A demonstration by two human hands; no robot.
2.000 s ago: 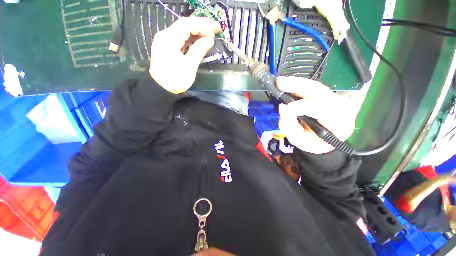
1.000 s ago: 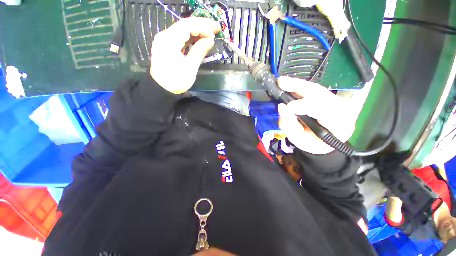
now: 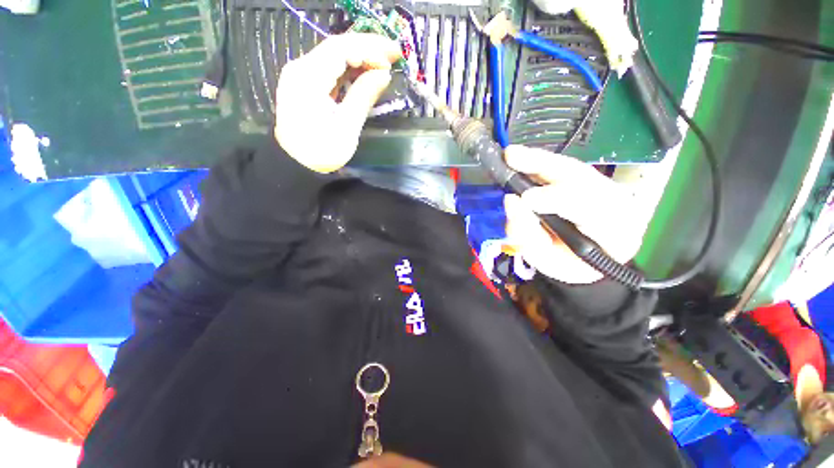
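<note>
My left hand point(image 3: 327, 99) pinches a small green circuit board point(image 3: 373, 22) over the black ribbed mat point(image 3: 457, 53) at the top of the view. Red parts or wires show at the board's right side, and a thin pale wire runs off to its left. My fingers hide much of the board. My right hand point(image 3: 576, 212) holds a soldering iron point(image 3: 485, 151) by its dark handle. Its thin metal tip points up and left, close to the board's lower right edge; whether it touches cannot be told.
Blue-handled pliers point(image 3: 498, 91) lie right of the work. A whitish tool with a black end point(image 3: 651, 102) lies further right, beside the iron's black cable point(image 3: 715, 201). A small connector point(image 3: 209, 90) lies left. Blue bins point(image 3: 78, 306) stand lower left. Another person's arm point(image 3: 800, 343) shows lower right.
My right hand and the iron have shifted slightly left, with the tip still near the board. The iron's cable has moved a little left. The person at the lower right has moved.
</note>
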